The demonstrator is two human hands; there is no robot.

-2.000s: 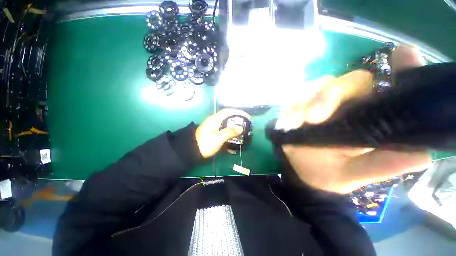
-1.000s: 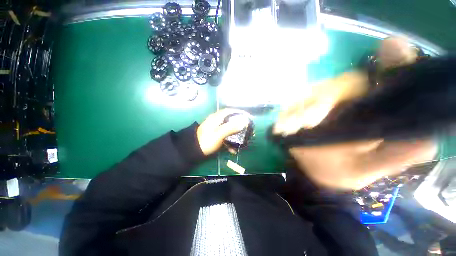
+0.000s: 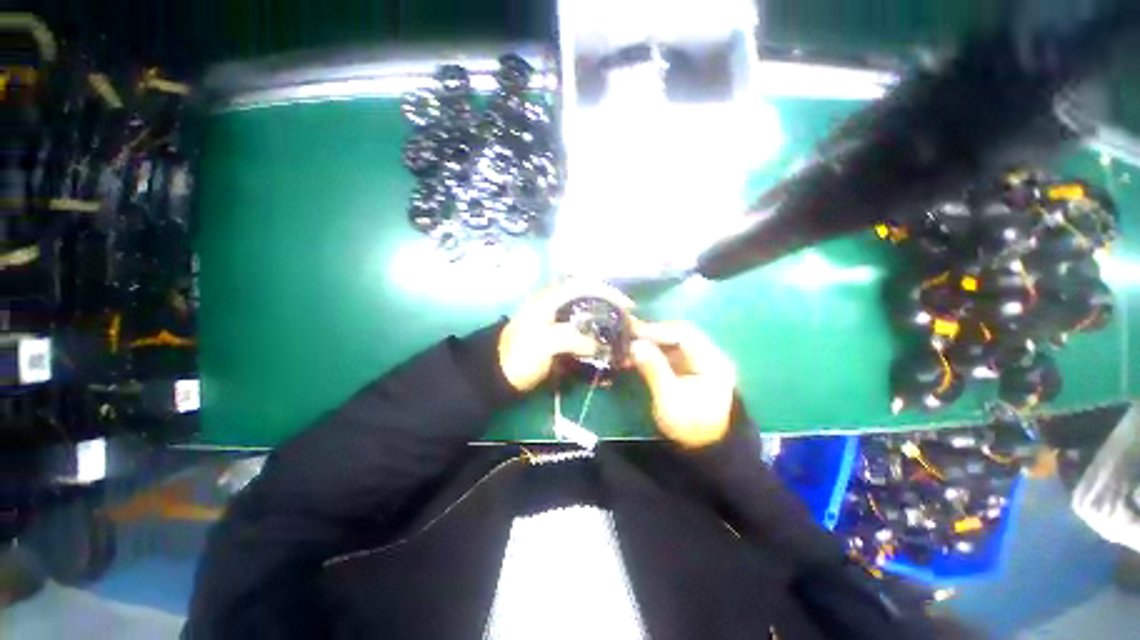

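A small round black unit is held above the green bench near its front edge. A thin lead with a pale tag hangs from it. My left hand grips the unit from its left side. My right hand has its fingertips at the unit's right side; the fingers partly hide its rim. The electric screwdriver, a thick black tapered cylinder, hangs to the right of the white box, out of my hands, its tip above and right of the unit.
Ring parts are heaped left of the glaring white box. Black units with orange pieces are piled at right. A blue bin of similar units is below the bench edge. Stacked black trays stand at left.
My right hand has let go of the screwdriver and moved left to the unit. The screwdriver now hangs free, revealing the pile at right. The view has shifted slightly.
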